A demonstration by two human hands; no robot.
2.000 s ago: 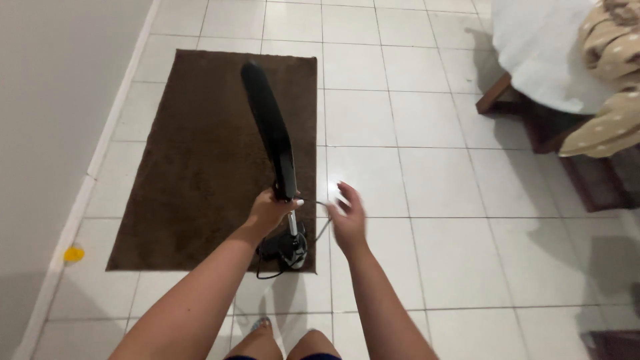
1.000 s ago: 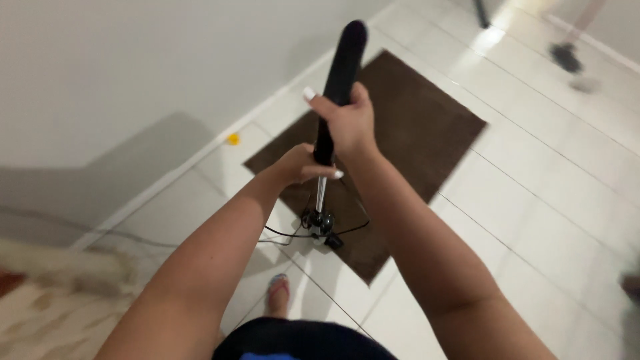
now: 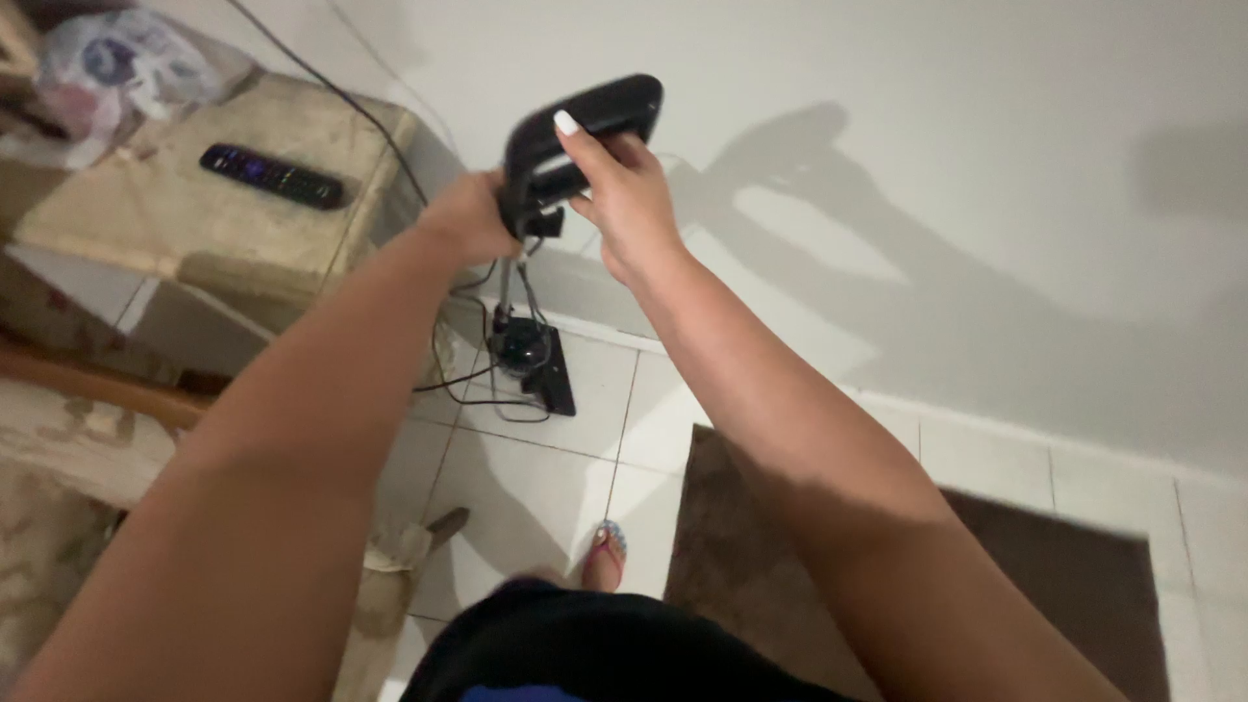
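A black loop handle [image 3: 585,107] tops an upright stick appliance, probably a stick vacuum cleaner, held up in front of me. My left hand [image 3: 468,219] is closed round the lower end of the handle, its fingers partly hidden. My right hand [image 3: 629,195] grips the upper side of the loop, thumb laid across it. Below, a thin metal tube runs down to the dark body and flat black floor head [image 3: 556,375], which rest on the white tiles beside the wall. A black power cord [image 3: 478,375] hangs in loops around the tube and the body.
At left stands a worn cabinet [image 3: 263,229] bearing a black remote control [image 3: 273,177] and a plastic bag [image 3: 127,73]. Another cord [image 3: 312,73] runs across its corner. A brown rug [image 3: 741,546] lies at lower right, near my sandalled foot [image 3: 604,558]. The wall [image 3: 975,195] stands ahead.
The view has swung left, to the wall and cabinet. The floor head, over the rug earlier, now stands on bare tiles. My right hand, free two seconds ago, has taken hold of the handle.
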